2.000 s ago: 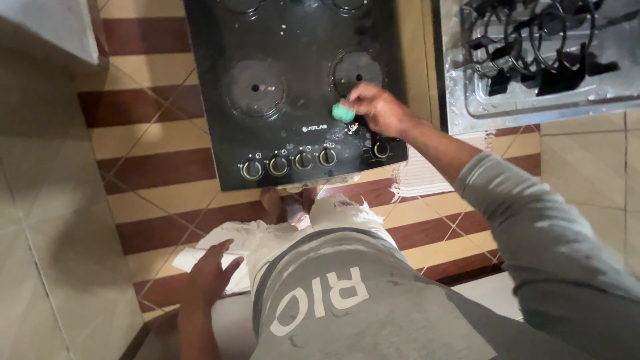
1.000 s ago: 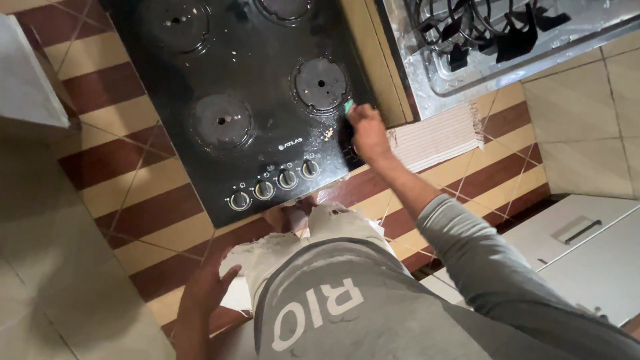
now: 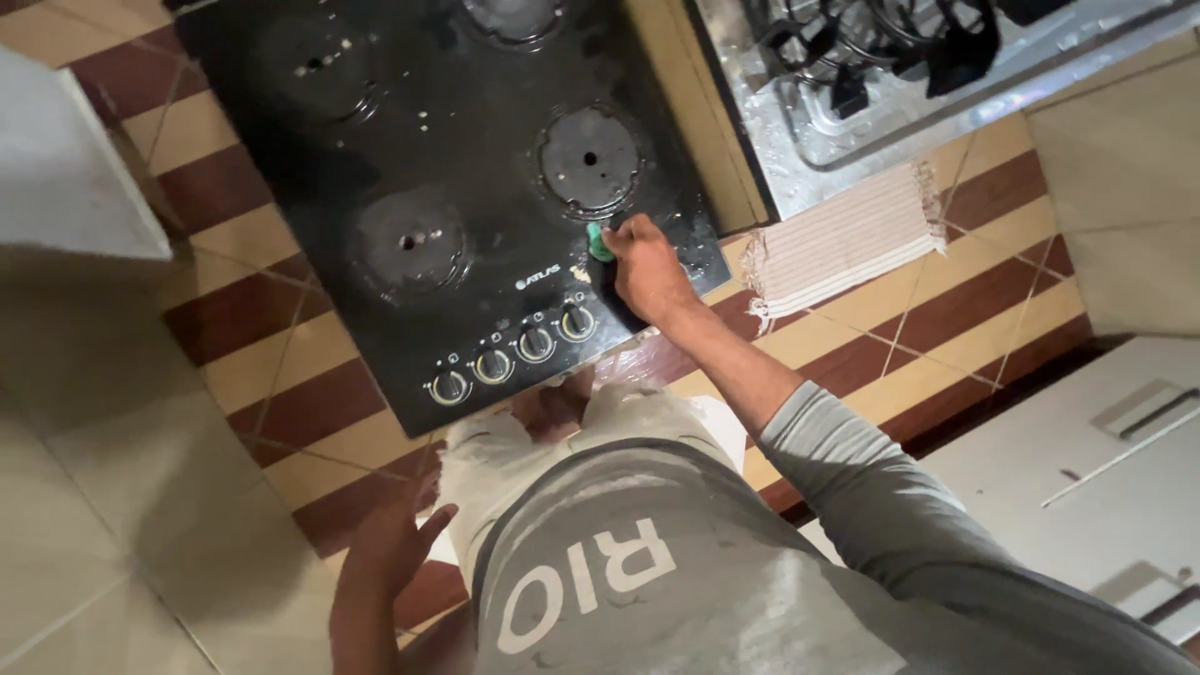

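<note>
My right hand (image 3: 649,267) pinches a small green scouring pad (image 3: 599,242) against the black glass cooktop (image 3: 487,178), just below the near-right burner recess (image 3: 590,161). Pale residue (image 3: 580,274) lies on the glass beside the pad. Wet spots and crumbs dot the surface around the burner recesses. To the left of the pad is the Atlas maker's name, and a row of control knobs (image 3: 535,343) runs along the near edge. My left hand (image 3: 403,539) hangs beside my left hip, fingers apart, with nothing seen in it.
Black pan supports (image 3: 872,47) rest in the wet steel sink unit (image 3: 816,155) at the upper right. A fringed striped mat (image 3: 844,242) lies on the striped tile floor. White drawers (image 3: 1078,469) stand at the right, and a pale panel edge (image 3: 84,159) juts in at the left.
My right hand has moved the green pad over the glass, from near the residue to the burner's edge, then back down to just below the burner. The view has turned.
</note>
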